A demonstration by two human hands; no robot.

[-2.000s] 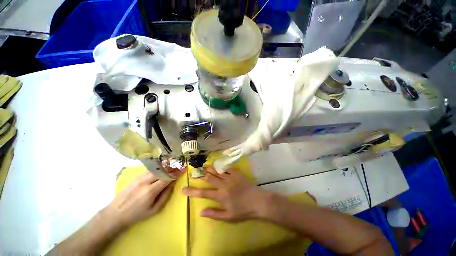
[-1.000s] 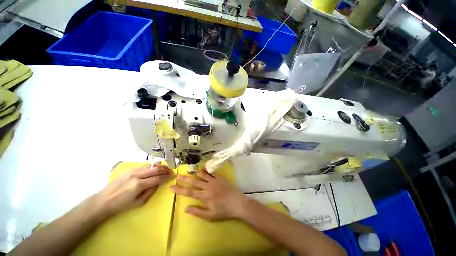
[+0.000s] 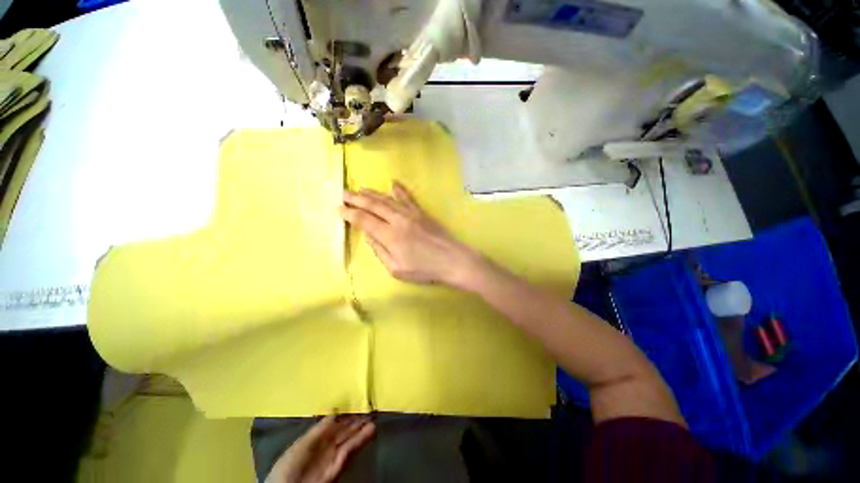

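Note:
A large yellow panel (image 3: 273, 274) lies under the sewing machine's presser foot (image 3: 345, 130) and hangs over the table's front edge. A dark seam (image 3: 371, 363) runs down its middle. My right hand (image 3: 401, 236) lies flat on the panel, just right of the seam, fingers spread. My left hand (image 3: 325, 451) is at the panel's lower edge near the seam's end, partly cut off by the picture's bottom; its fingertips touch or reach under the edge, and its hold is unclear.
The white machine head (image 3: 603, 71) spans the top. Stacked olive-yellow pieces (image 3: 21, 94) lie at the table's left. A blue bin (image 3: 802, 311) at lower right holds a white round container (image 3: 728, 299) and red spools (image 3: 771, 334). More yellow material (image 3: 141, 439) shows lower left.
The view has tilted down, showing the whole panel. My left hand has moved from beside the needle to the panel's lower edge. My right hand has moved back from the presser foot along the seam.

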